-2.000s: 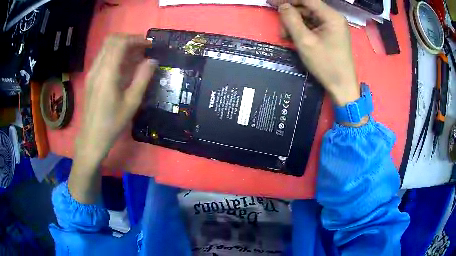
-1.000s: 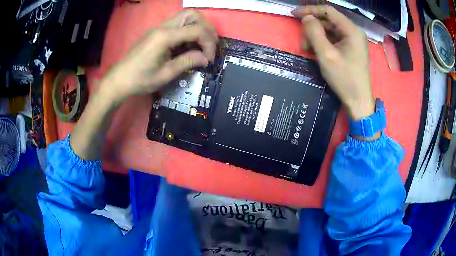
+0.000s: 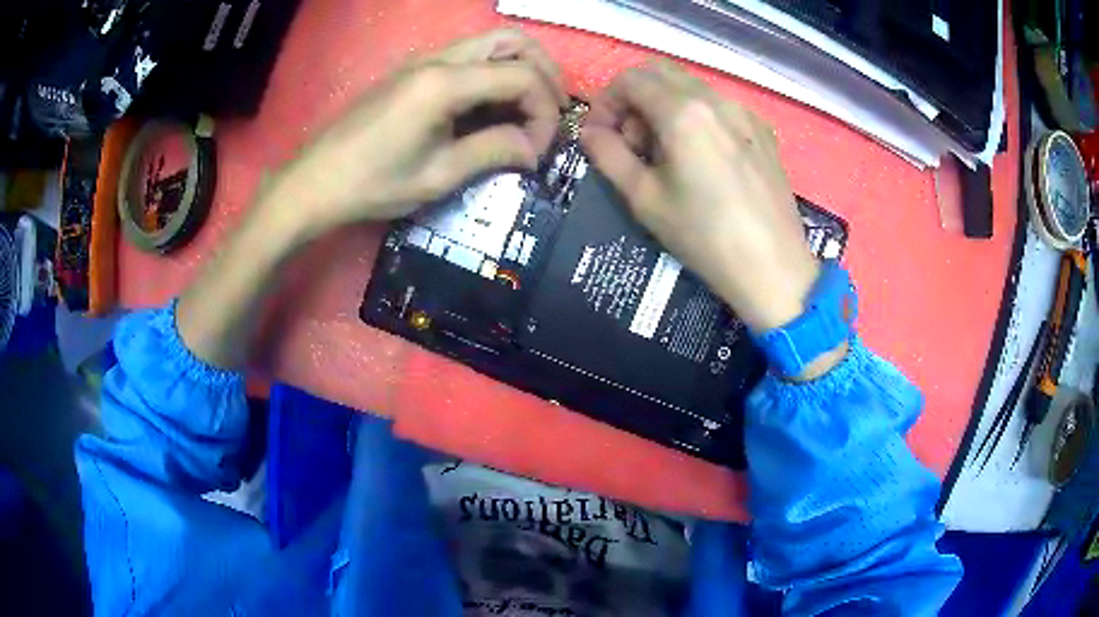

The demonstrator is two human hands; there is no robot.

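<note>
The opened tablet body (image 3: 464, 328) lies tilted on the red-pink mat with its innards up. The black battery pack (image 3: 603, 283) with white text fills its middle and right part. A silver metal shield (image 3: 472, 223) lies to the left of the battery. A small gold patch (image 3: 576, 118) shows at the far edge between my hands. My left hand (image 3: 464, 127) is bent over the far left edge, fingertips at the gold patch. My right hand (image 3: 687, 169) is over the far edge and part of the battery, fingertips close beside the left ones. Whether either holds something small is hidden.
A stack of black panels and white sheets (image 3: 832, 90) lies at the mat's far right. A tape roll (image 3: 166, 183) is at the left, another (image 3: 1062, 189) at the right. An orange-handled tool (image 3: 1051, 344) and thin dark tools lie on the white surface at the right.
My right hand has moved left and down from the stack's edge to the tablet's far edge, beside my left hand. My left hand has moved right since the first frame. The view has shifted and turned.
</note>
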